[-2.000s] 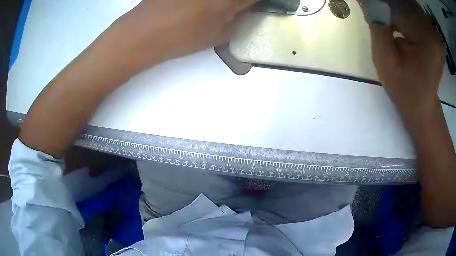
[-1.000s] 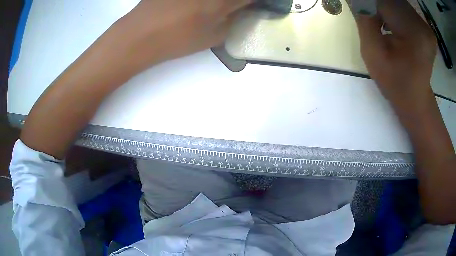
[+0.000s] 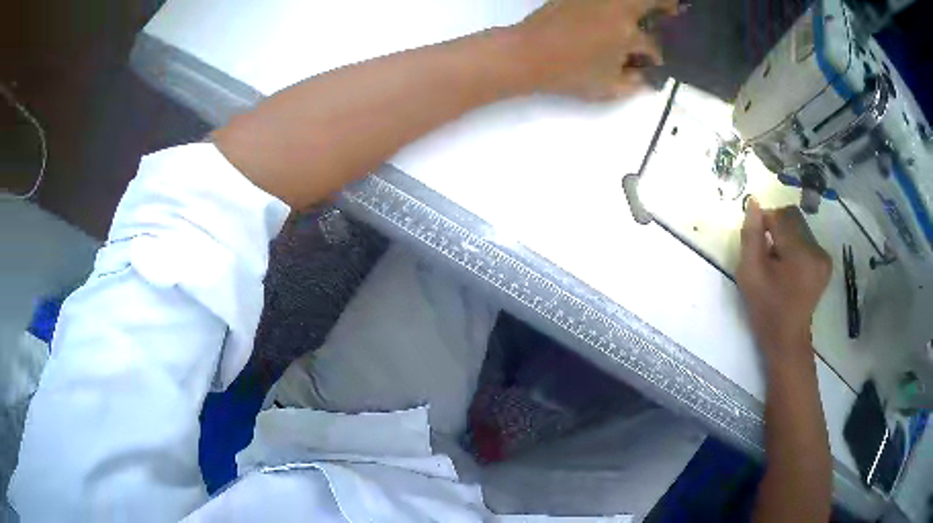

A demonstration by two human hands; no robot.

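The sewing machine head [image 3: 818, 92] is at the upper right, with a lit needle area above the cream bed [image 3: 696, 204]. My left hand [image 3: 604, 51] is at the top, left of the machine, beside dark material [image 3: 716, 46]. Its fingers are bent; whether they grip the material is unclear. My right hand [image 3: 783, 260] is over the bed just below the needle area. Its thumb and index finger are close together near the needle, and the other fingers are curled. Anything between them is too small to tell.
Black snips [image 3: 851, 291] lie right of my right hand. A dark flat object [image 3: 870, 434] lies at the lower right. The ruler tape [image 3: 552, 296] runs along the table's front edge. Blue shows beside my legs, and a red patch [image 3: 489, 441] lies below the table.
The view has turned and shifted, so the machine head and needle area now show. My left hand has moved from the machine bed to the dark material on its left. My right hand is near the needle.
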